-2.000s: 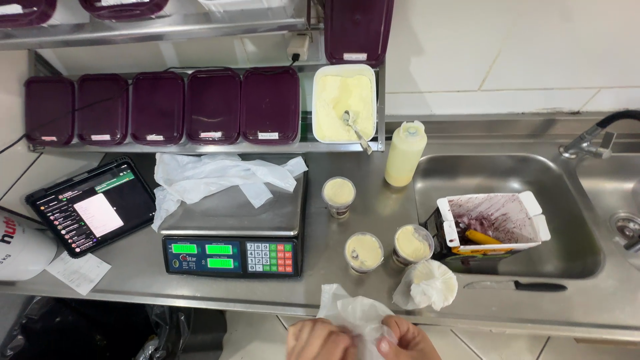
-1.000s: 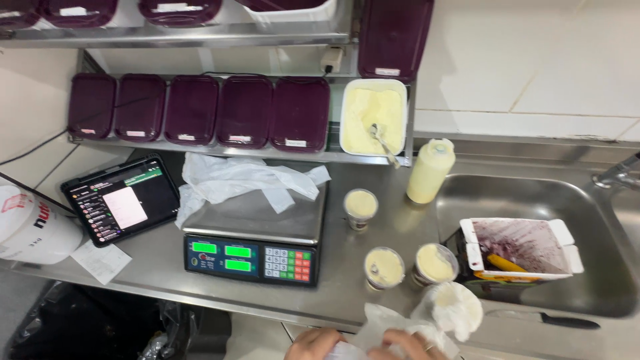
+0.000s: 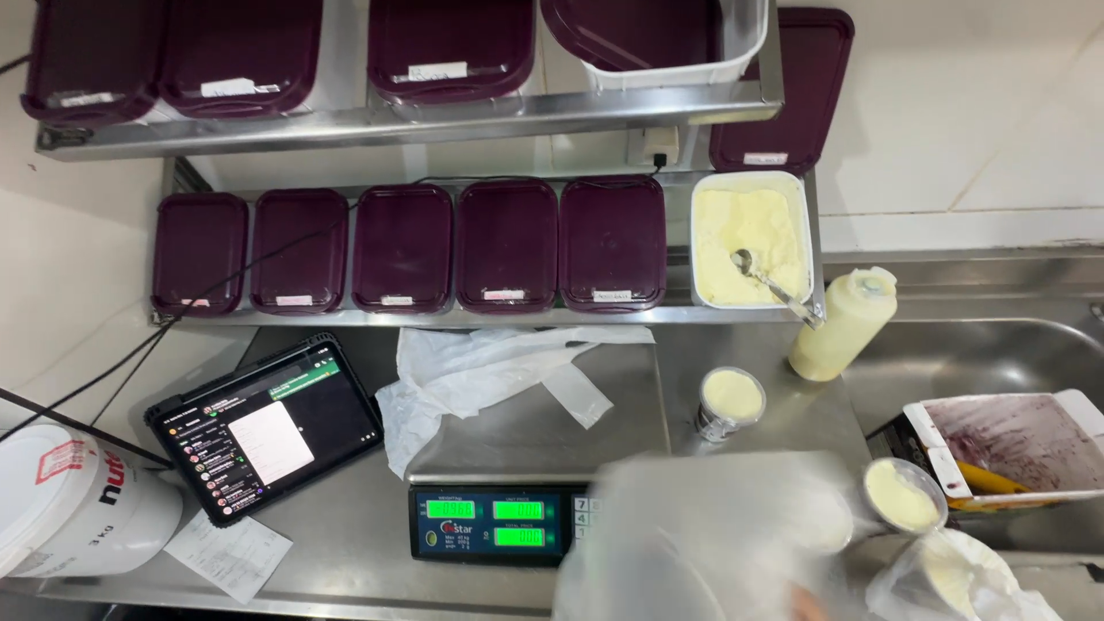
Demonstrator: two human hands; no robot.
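A blurred translucent plastic bag (image 3: 699, 535) spreads across the lower middle, over part of the scale's keypad. Only a small patch of my right hand (image 3: 808, 604) shows at the bag's lower edge; my left hand is out of sight. Right of the bag stands a lidded cup of pale cream (image 3: 904, 496), with another cup wrapped in a white bag (image 3: 949, 578) below it. A further cream cup (image 3: 731, 401) stands behind the held bag; one more is mostly hidden by it. A digital scale (image 3: 492, 524) carries a crumpled white plastic bag (image 3: 466, 371) on its steel platform.
Maroon-lidded tubs (image 3: 401, 246) line two shelves. An uncovered tub of pale cream (image 3: 750, 233) holds a spoon (image 3: 776, 289). A squeeze bottle (image 3: 843, 323) stands beside the sink (image 3: 1018, 354), which holds a stained open container (image 3: 1018, 440). At left are a tablet (image 3: 267, 431), paper slip (image 3: 228, 552) and white bucket (image 3: 95, 509).
The plastic bag between my hands has spread out and risen, now covering part of the scale and a cup. My left hand has gone out of sight. The view has shifted.
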